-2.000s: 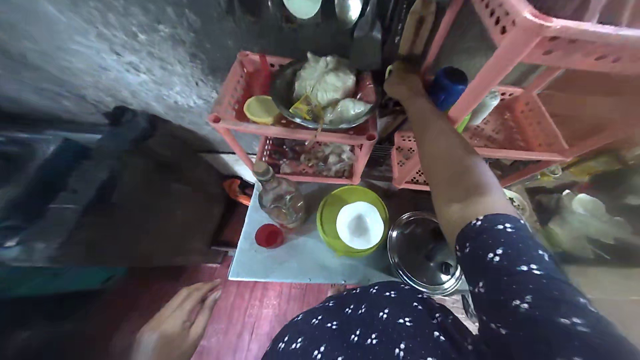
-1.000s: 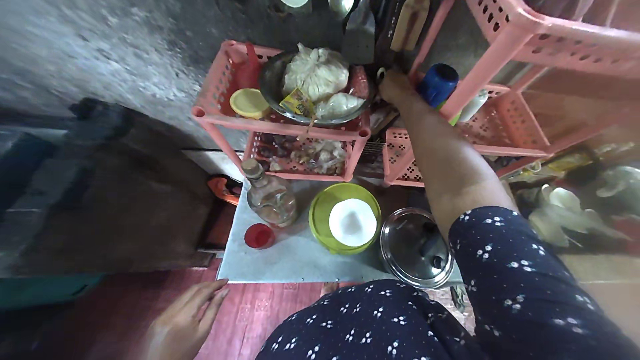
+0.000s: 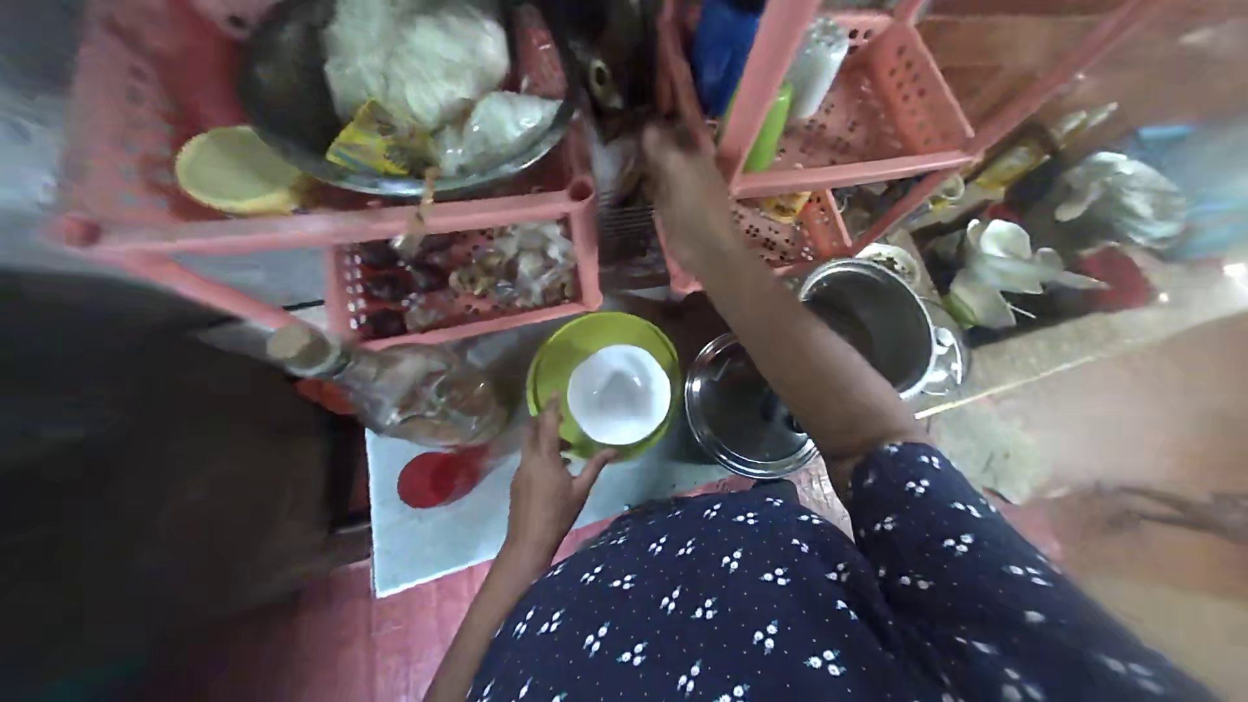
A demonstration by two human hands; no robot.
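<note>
My left hand (image 3: 551,478) is at the lower left rim of a green plastic bowl (image 3: 639,329), thumb and fingers apart, with nothing gripped. Inside that bowl sits a smaller white bowl (image 3: 619,394). My right hand (image 3: 673,161) reaches between two pink plastic racks; it is blurred, and I cannot tell whether it holds anything. Below my right forearm lies a glass pot lid with a metal rim (image 3: 746,419). To the left of the green bowl are a glass bottle with a stopper (image 3: 424,390) and a red plastic cup (image 3: 429,479).
A dark wok (image 3: 283,88) holding plastic bags stands on the left pink rack (image 3: 341,224), beside a yellow lidded tub (image 3: 234,171). The right rack (image 3: 858,174) holds a blue container (image 3: 721,49). An open metal pot (image 3: 877,322) stands right of my forearm.
My left hand has moved up and right to the green bowl. My right hand has come down from beside the wok into the gap between the racks. The view has shifted noticeably.
</note>
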